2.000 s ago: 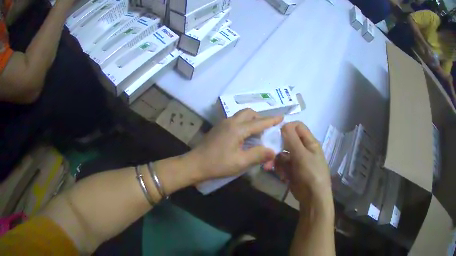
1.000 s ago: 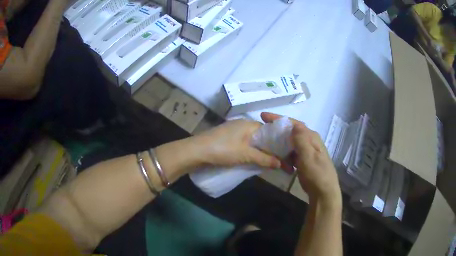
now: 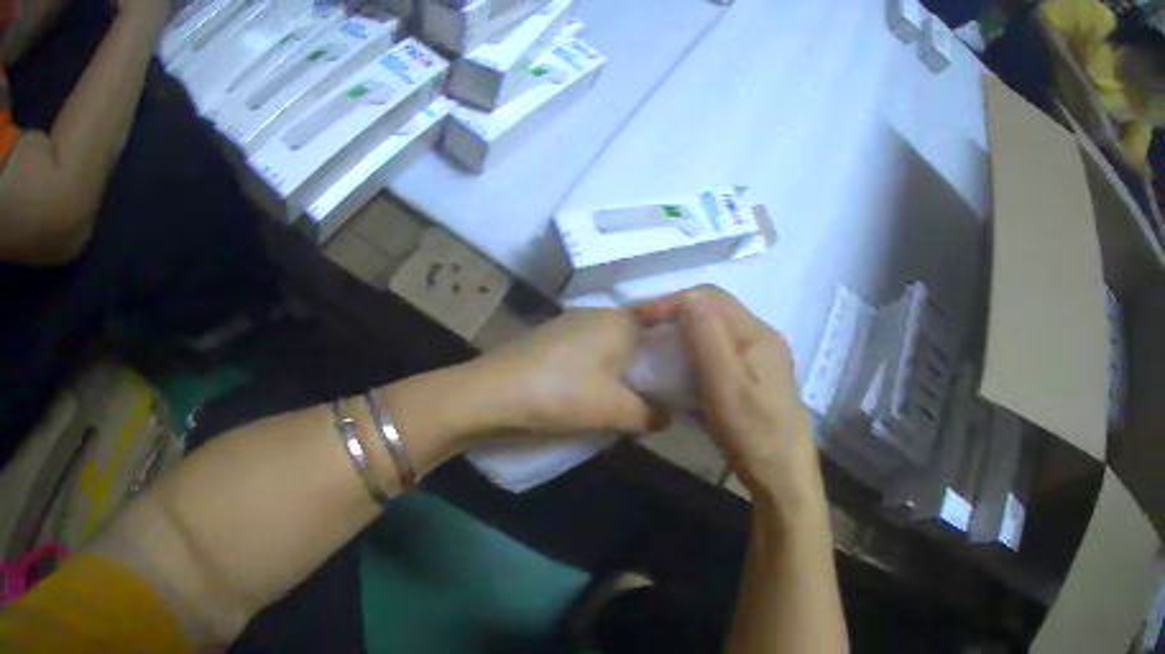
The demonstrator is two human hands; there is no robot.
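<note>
My left hand (image 3: 562, 371) and my right hand (image 3: 741, 377) hold a soft white wrapped bundle (image 3: 662, 368) between them, above the near table edge. Its lower end sticks out below my left wrist, and much of it is hidden by my fingers. What is inside cannot be told. A white retail box (image 3: 654, 234) lies on the table just beyond my hands, product picture up, with its right end flap open.
Rows of retail boxes (image 3: 351, 121) stand at the upper left. A large brown carton (image 3: 1054, 281) with raised flaps is at the right. A leaflet stack (image 3: 894, 371) leans beside it. Another person's arm (image 3: 90, 153) is at the left. Small boxes (image 3: 922, 36) are on the far side.
My right hand has closed over the bundle's upper end, covering more of it. The bundle and both hands have shifted slightly left. The retail box keeps its place on the table.
</note>
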